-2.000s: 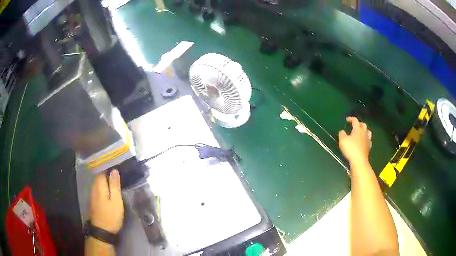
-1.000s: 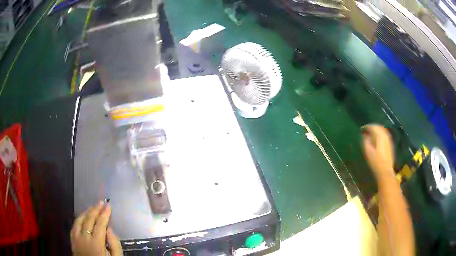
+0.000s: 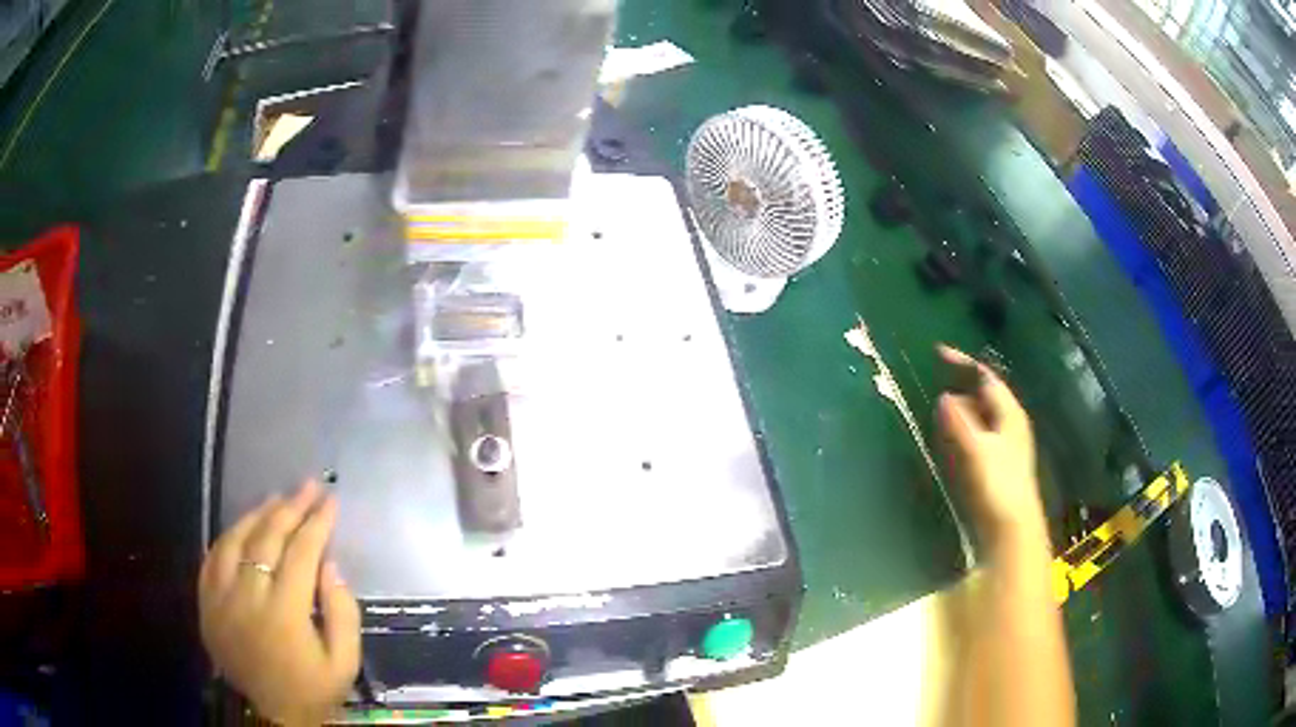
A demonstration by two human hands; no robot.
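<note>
The press's silver base plate (image 3: 583,511) lies in front of me. The welding horn (image 3: 490,100), a large silver block with a yellow-orange band, is above the clear fixture (image 3: 476,320). I cannot tell whether the fixture holds a housing. A dark clamp bar (image 3: 489,447) with a round bolt lies in front of it. My left hand (image 3: 284,604) is at the plate's front left corner, fingers apart, with nothing visible in it. My right hand (image 3: 991,447) is over the green conveyor (image 3: 839,497), fingers bent; I cannot tell whether it holds anything.
A white fan (image 3: 765,199) stands right of the plate. A red button (image 3: 515,670) and green button (image 3: 728,638) are on the base's front. A red basket (image 3: 57,412) is at left. Hazard tape (image 3: 1123,537), a white-grey ring (image 3: 1212,547) and a cream sheet (image 3: 839,675) are at right.
The view has turned towards the plate. My left hand has moved from beside the horn to the front left corner. My right hand stays over the conveyor, with its fingers now bent.
</note>
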